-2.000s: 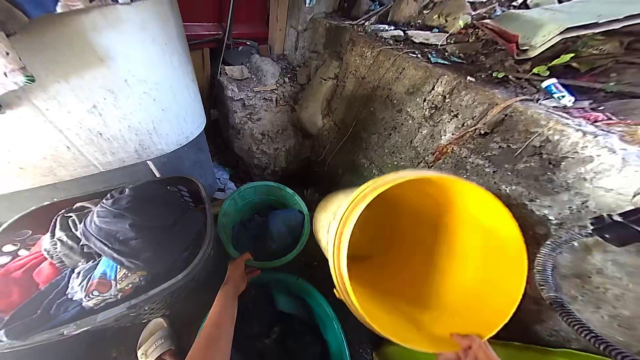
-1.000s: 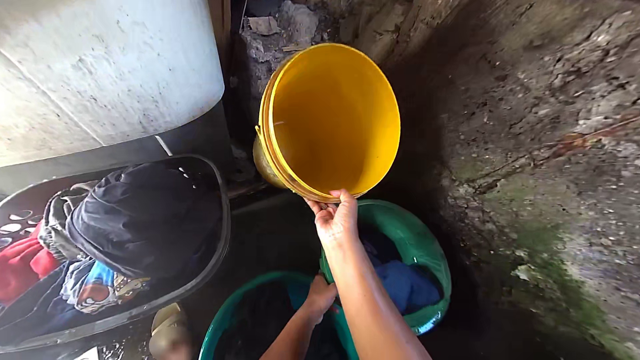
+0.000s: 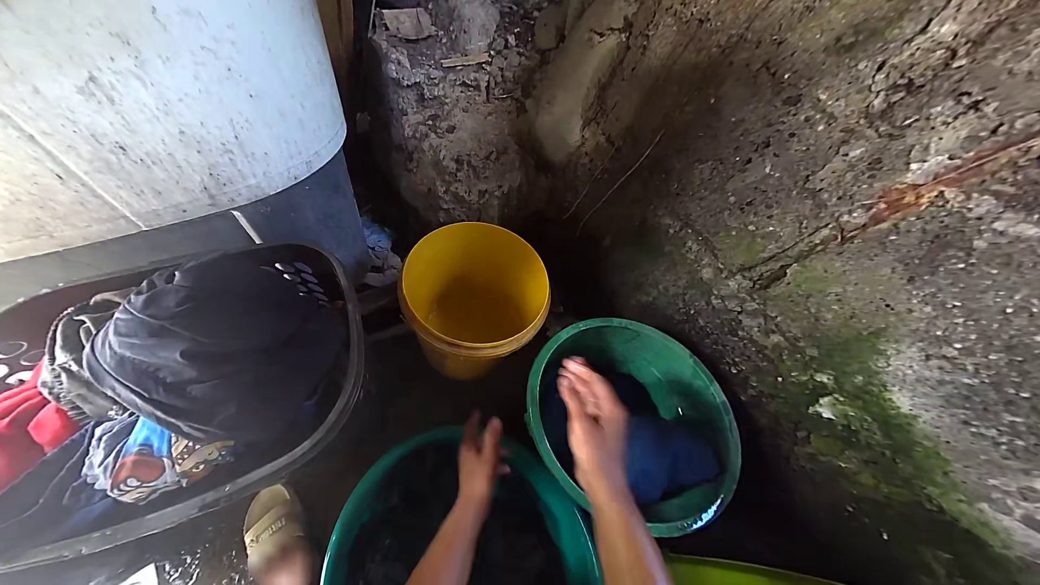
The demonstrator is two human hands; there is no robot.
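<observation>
My left hand (image 3: 481, 459) is over the larger green basin (image 3: 357, 520), fingers apart and holding nothing; dark contents sit inside that basin. Above the smaller green basin (image 3: 691, 366) is my right hand (image 3: 593, 418), slightly blurred and with nothing in its grip. Dark blue cloth (image 3: 666, 459) lies in the smaller basin. The yellow plastic bucket (image 3: 475, 284) stands upright on the floor beyond both hands, with no hand touching it; its visible inside holds no cloth.
A black laundry basket (image 3: 353, 357) heaped with clothes (image 3: 211, 341) is at left, below a large whitish container (image 3: 162, 97). A slippered foot (image 3: 276, 528) shows near the basket. The rough, mossy wall (image 3: 812, 244) rises at right. A lime-green rim (image 3: 731, 573) shows at the bottom.
The yellow bucket, held by my right hand in both earlier frames, now stands released on the floor. The smaller green basin is now right of the bucket; it was left of it two seconds ago.
</observation>
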